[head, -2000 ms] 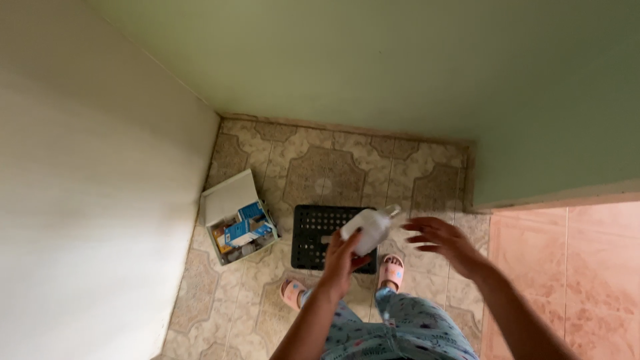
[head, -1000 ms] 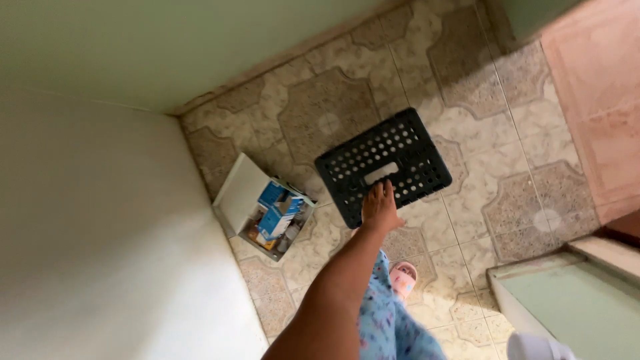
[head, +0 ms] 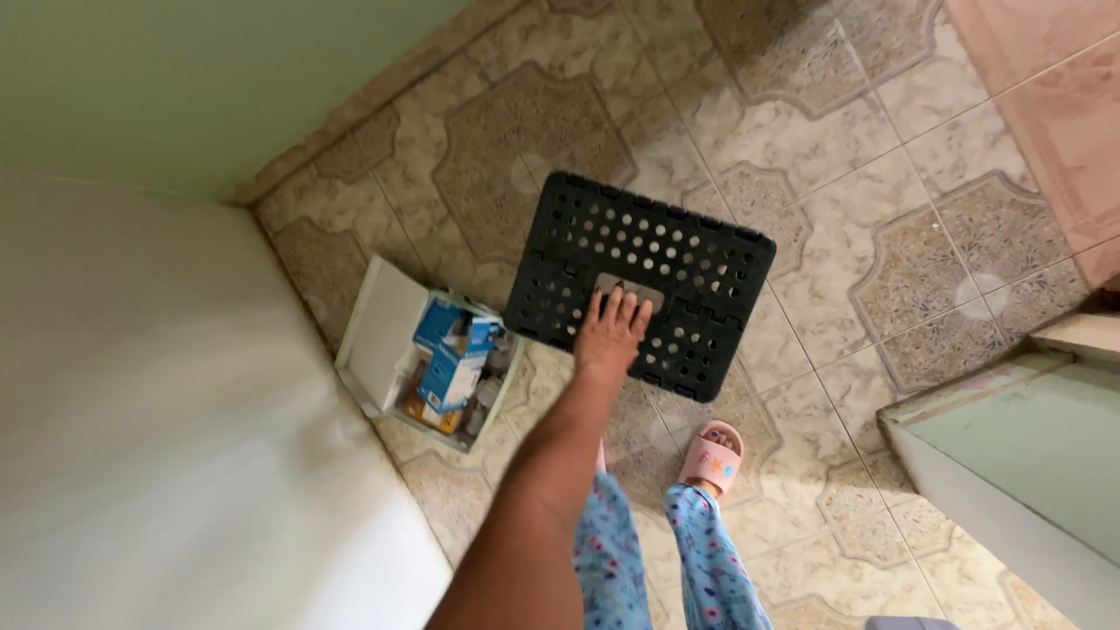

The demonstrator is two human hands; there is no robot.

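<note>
My left hand [head: 612, 328] reaches down to the black plastic folding step stool [head: 700, 306], its fingers in the pale handle slot at the middle of the perforated top. The stool's top faces up and lies tilted across the view; its legs are hidden beneath it. Left of the stool is a white box with its lid open [head: 385, 337]. It holds blue-and-white cartons [head: 451, 376], an orange package [head: 429, 416] and small containers. My right hand is out of view.
A white wall [head: 175, 394] runs along the left, and a green wall [head: 192, 87] is at the upper left. A green-topped ledge [head: 1032, 429] juts in at right. My foot in a pink slide sandal [head: 711, 455] stands below the stool. A grey object [head: 910, 623] shows at the bottom edge.
Two seconds ago my left hand held a white bottle above the stool; it has since gone to the handle slot. The stool has turned between the last two frames. My right hand has left view.
</note>
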